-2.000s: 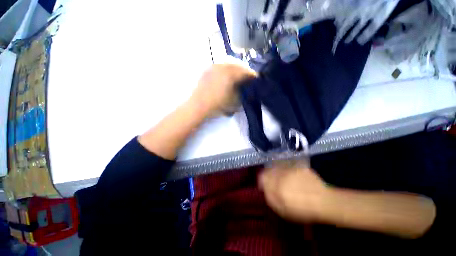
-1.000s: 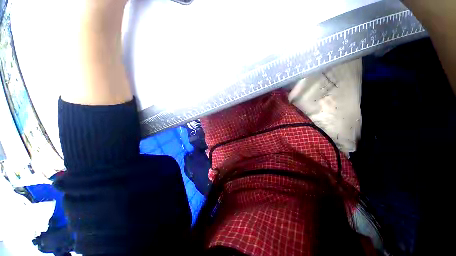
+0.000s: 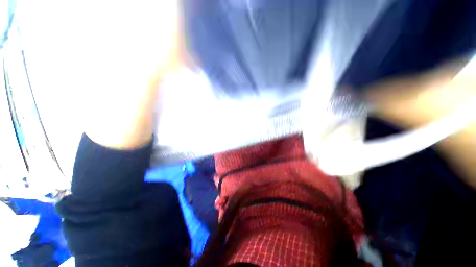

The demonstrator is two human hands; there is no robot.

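A navy garment piece hangs large and blurred across the top centre and right, above the table's front edge. My left hand is at the cloth's left edge, overexposed; its fingers cannot be made out. My right hand is at the cloth's lower right, strongly blurred; its fingers and grip cannot be told. A pale curved band, too blurred to name, loops in front of my right forearm and below the cloth.
The white table has a measuring tape along its front edge. The red checked apron is below, with blue fabric to its left. Dark cloth covers the lower right. Pale, blurred items stand at the far left.
The view has tilted down from the machine head, which is out of the picture. Since one second ago, the navy cloth, my right hand and the pale band have come into view.
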